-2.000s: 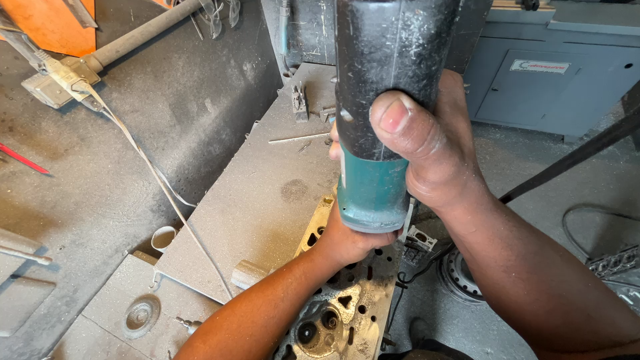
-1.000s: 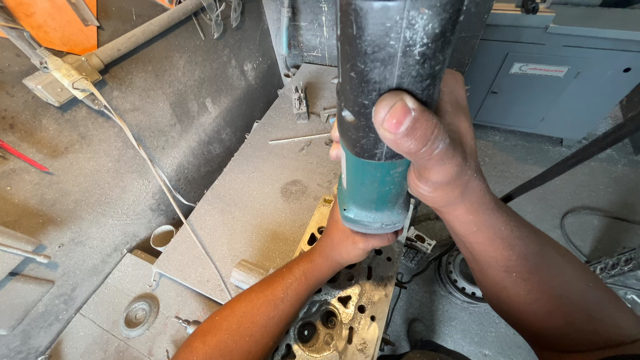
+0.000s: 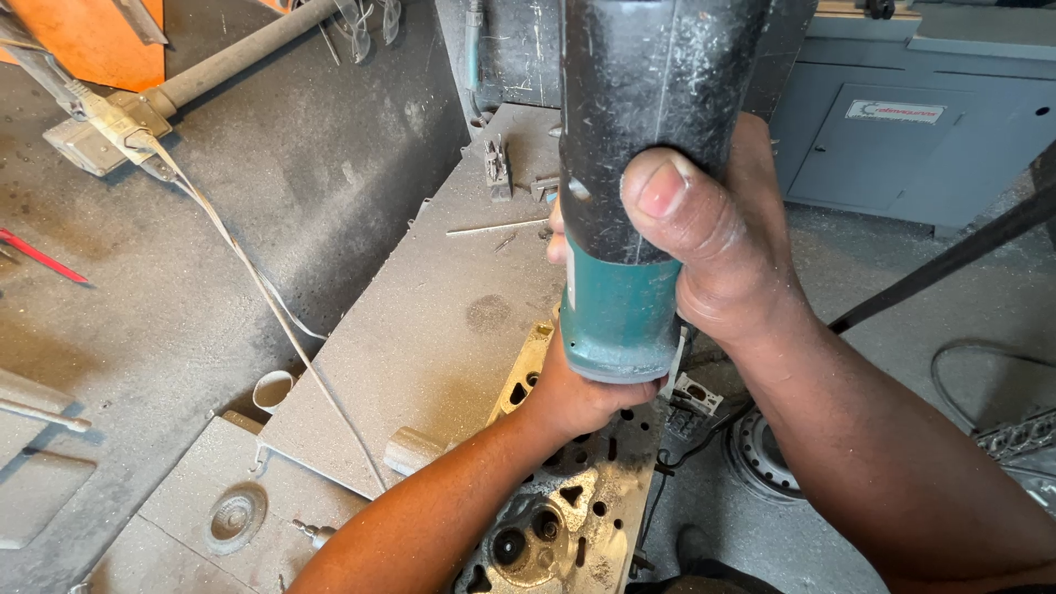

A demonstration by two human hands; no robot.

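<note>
A power tool with a black and teal body [image 3: 623, 309], probably a grinder, stands over an engine cylinder head [image 3: 606, 503] at the centre. My right hand [image 3: 718, 231] grips the black upper part, its thumb lying across the near side. Below and behind the tool, my left hand [image 3: 577, 396] reaches over the cylinder head; its fingertips show at the tool's left edge. The tool hides most of that hand and its exact hold. Round valve openings and several holes show in the near end of the cylinder head. The tool's working end is hidden.
A dusty metal bench [image 3: 396, 330] carries a small clamp-like part [image 3: 497, 169], a thin rod [image 3: 495, 227] and a cylinder [image 3: 412, 450]. A pale cable [image 3: 280, 305] crosses its left side. At right are a wheel rim [image 3: 763, 454], a dark bar [image 3: 940, 256] and a grey cabinet [image 3: 883, 140].
</note>
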